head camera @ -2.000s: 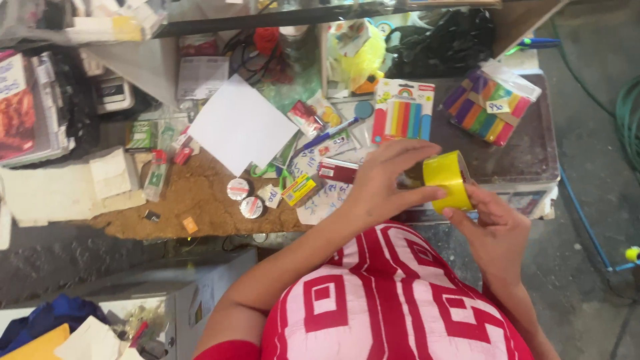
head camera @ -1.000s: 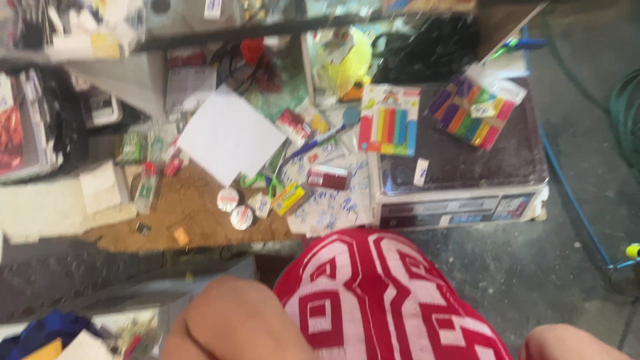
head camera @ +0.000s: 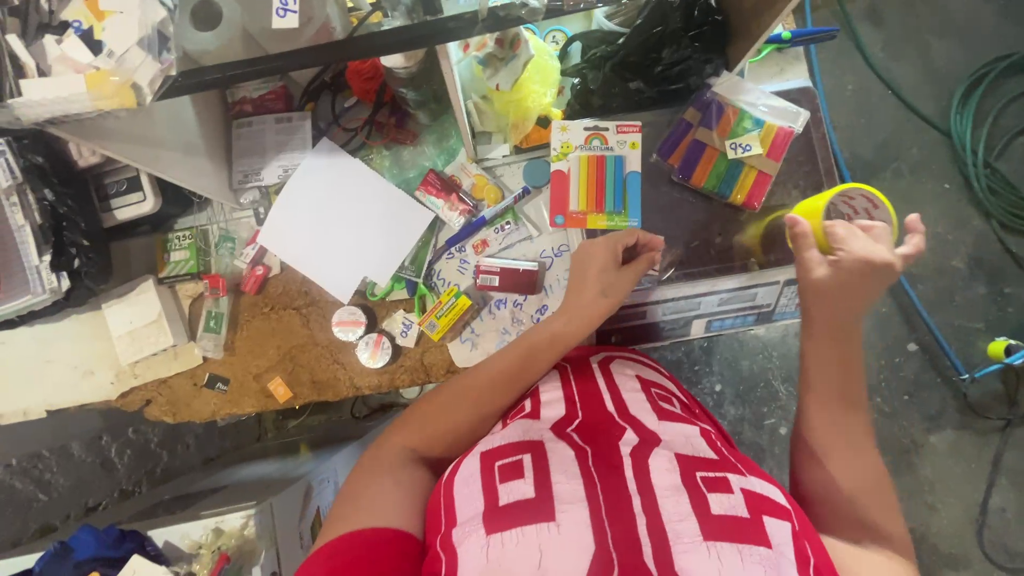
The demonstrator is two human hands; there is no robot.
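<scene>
A roll of yellow adhesive tape is in my right hand, held over the right part of a dark-topped scale. My left hand is at the scale's front left corner, thumb and fingertips brought together; whether something thin is between them I cannot tell. Just above it lies a card pack of coloured modelling clay sticks. A clear bag of coloured craft sticks rests on the scale's top, left of the tape.
Left of my left hand are a dark red box, a small yellow box, a blue pen, green-handled scissors and a white paper sheet. A shelf edge crosses the top. Green hose lies coiled on the floor.
Two seconds ago both hands were on the yellow tape roll; a second ago they were low in view. Now both are back up, with the roll in the right hand alone.
</scene>
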